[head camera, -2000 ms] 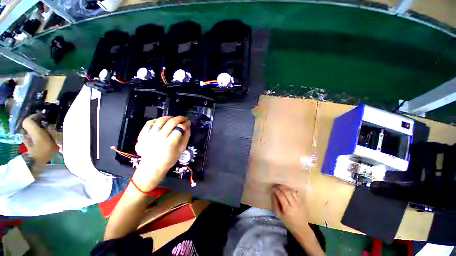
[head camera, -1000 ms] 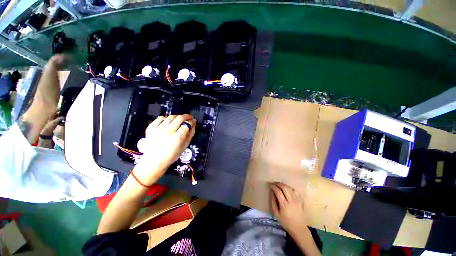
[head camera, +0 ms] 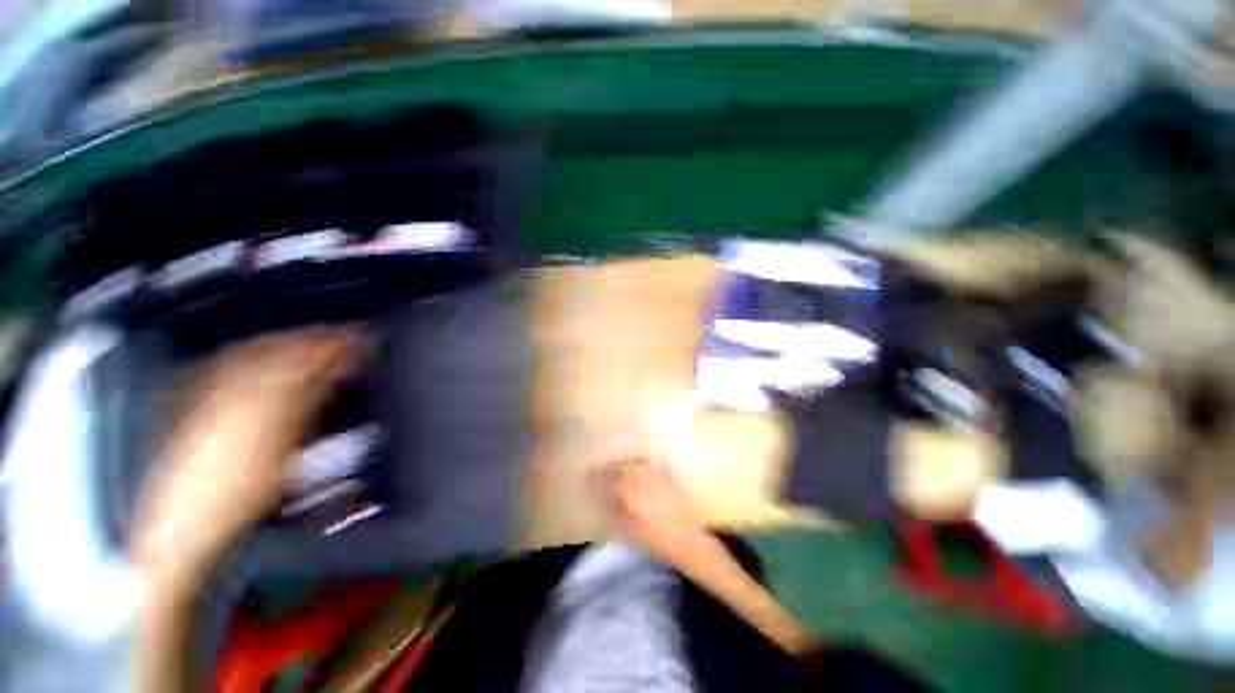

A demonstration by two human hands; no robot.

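The picture is strongly blurred. My left hand (head camera: 251, 420) lies over the black housings on the dark mat (head camera: 454, 420) at the left; its fingers and anything under them are too blurred to read. A whitish disc (head camera: 335, 458) shows just right of the hand, at the near end of a housing. My right hand (head camera: 646, 498) rests low on the brown cardboard (head camera: 582, 366), near the front edge, with no thing visible in it.
A row of black housings (head camera: 285, 183) with white discs stands behind. A white panel (head camera: 54, 474) is at the far left. The blue-and-white feeder box (head camera: 788, 325) is right of the cardboard. Dark pads, a red stool (head camera: 982, 575) and part of another person (head camera: 1165, 555) are further right.
The view has swung right, so the housings and feeder sit further left and more of the right side shows. My left hand is still over the housings, my right still on the cardboard.
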